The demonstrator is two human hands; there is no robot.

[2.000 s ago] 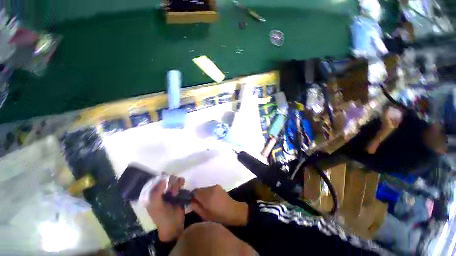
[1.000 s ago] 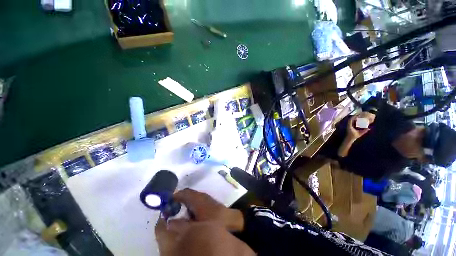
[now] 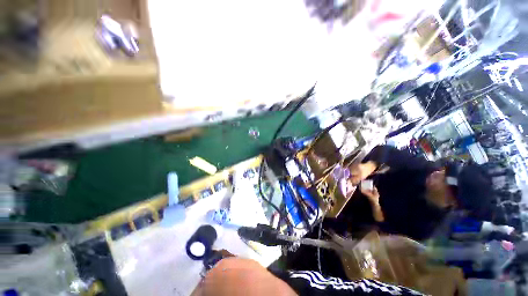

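Observation:
A dark handheld fan [image 3: 201,243] is held over the white sheet [image 3: 147,263], its round head tilted with a bright white round end towards me. My right hand [image 3: 221,256] is at its handle, small and dark, mostly hidden behind a large blurred skin-coloured shape at the bottom edge. The black sleeve with white stripes [image 3: 341,283] runs off to the right. My left hand cannot be told apart from that shape. A light-blue fan [image 3: 173,196] lies at the sheet's far edge. A small blue-white spoked disc [image 3: 219,216] lies on the sheet.
A dark tool [image 3: 257,234] juts over the sheet's right side. Divided parts trays [image 3: 142,221] line the green bench [image 3: 124,173]. A pale strip [image 3: 202,165] lies behind. A person in black [image 3: 399,191] is at the right, near open cartons [image 3: 376,254]. A brown carton [image 3: 75,98] shows top left.
The view has tilted up and blurred, bringing in a brown carton and a bright white area at the top. The fan stays held over the sheet. Less of my hands shows.

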